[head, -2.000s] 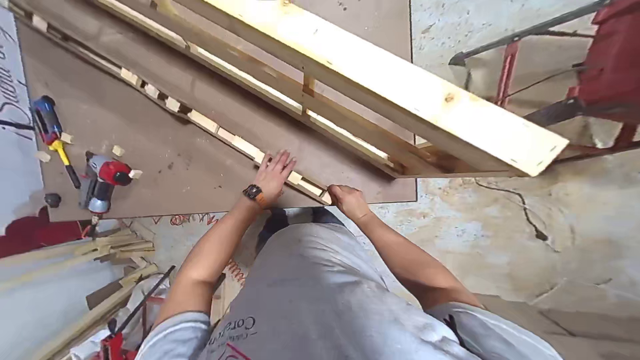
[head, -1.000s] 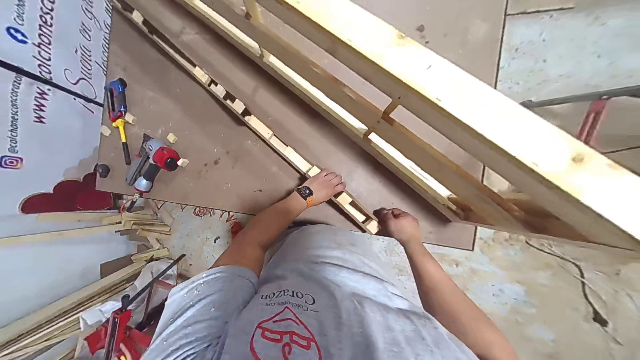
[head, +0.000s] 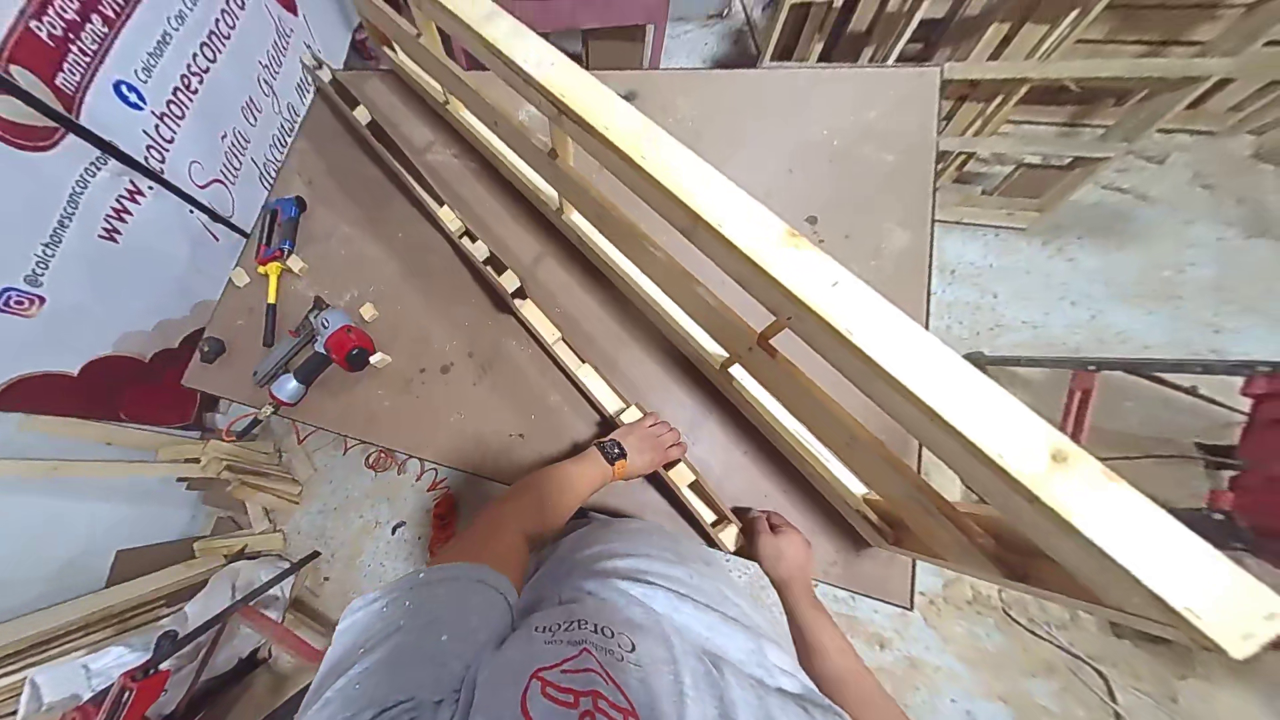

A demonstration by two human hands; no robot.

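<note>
A long narrow wooden assembly, two thin strips with small wood blocks between them, lies diagonally on the brown work table. My left hand, with a watch on the wrist, rests over it near its close end, fingers across the strips. At that end my right hand is curled beside the end block; whether it holds anything is hidden. A larger wooden frame of long boards stands to the right of the assembly.
On the table's left lie a red and grey pneumatic nailer, a blue tool with a yellow part and loose wood blocks. A coiled orange air hose hangs by the edge. Scrap wood lies lower left; frames stand behind.
The view has shifted. Both hands stay by the close end of the narrow assembly, with no plain change in what they touch.
</note>
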